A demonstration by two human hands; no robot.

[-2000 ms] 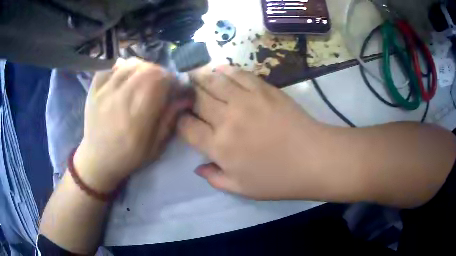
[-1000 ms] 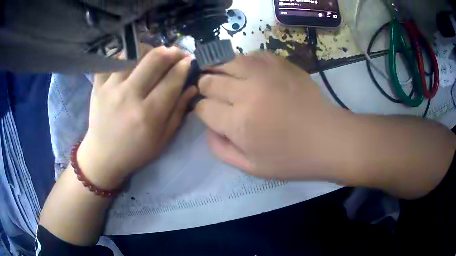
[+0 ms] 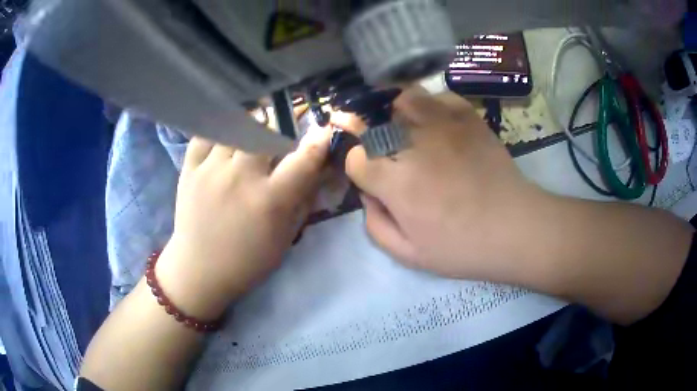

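My left hand, with a red bead bracelet, is bent at the needle area under the sewing machine head. My right hand is just right of it, beside the ridged grey block. A small navy piece shows between the fingertips of both hands; most of it is hidden by the fingers. A light blue-grey quilted panel lies left of and under my left hand.
A lit smartphone lies behind my right hand. Scissors with green and red handles and a looped cable lie at right. Stacked navy panels are at left. Printed ruler marks run along the table's front edge.
The view has shifted, so more of the machine head, its warning label and a large ridged knob now show. Both hands stay together at the needle, their fingertips closer to it.
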